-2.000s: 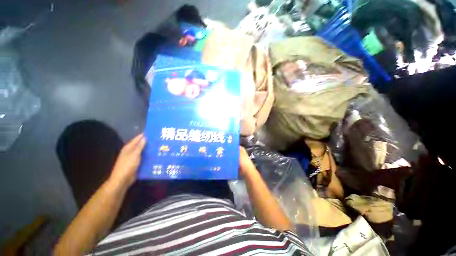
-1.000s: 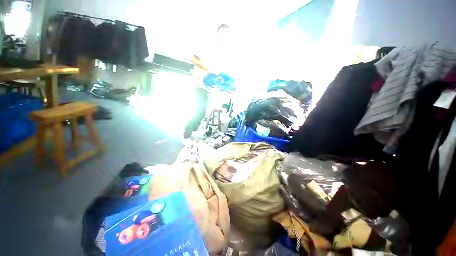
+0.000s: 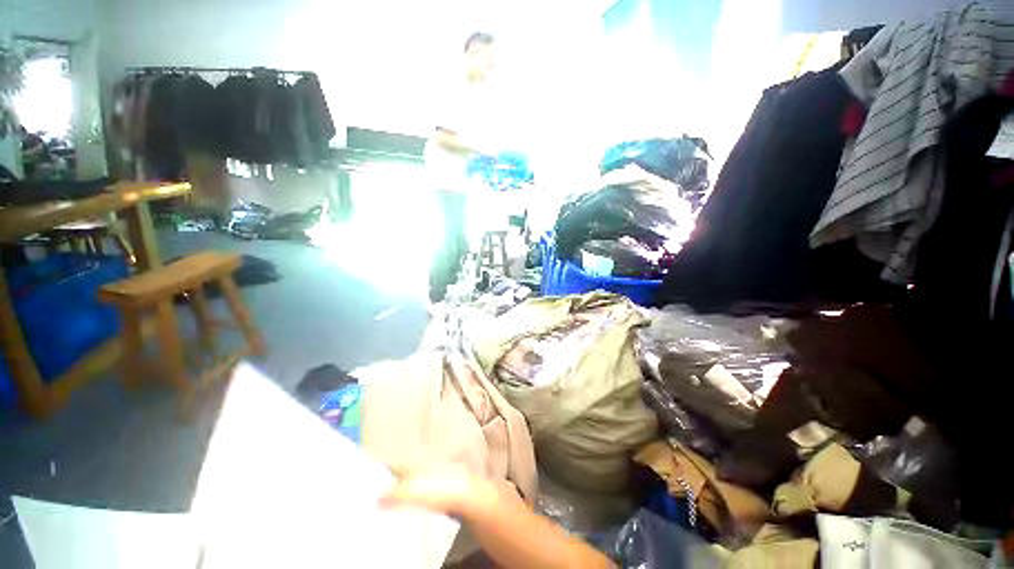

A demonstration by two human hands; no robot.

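The folder's white boards (image 3: 300,478) stand open at the lower left, with no swatches visible on them. My right hand (image 3: 439,491) is at the right board's edge, its fingers over the edge, gripping it. My left hand is not in view. A tan sack (image 3: 428,417) stands just behind the hand. A small part of a blue-covered pack (image 3: 344,407) and a dark bag (image 3: 322,379) show behind the board.
An olive sack (image 3: 584,400) and clear-wrapped goods (image 3: 712,356) lie to the right. Dark and striped garments (image 3: 906,145) hang at the right. A wooden stool (image 3: 178,278) and table (image 3: 78,211) stand left. A person (image 3: 450,167) stands at the back. A blue crate (image 3: 600,283) holds bagged goods.
The view has lifted from the lap to the room. The folder, closed with its blue cover showing before, is now open with white boards showing. My left hand has left the picture.
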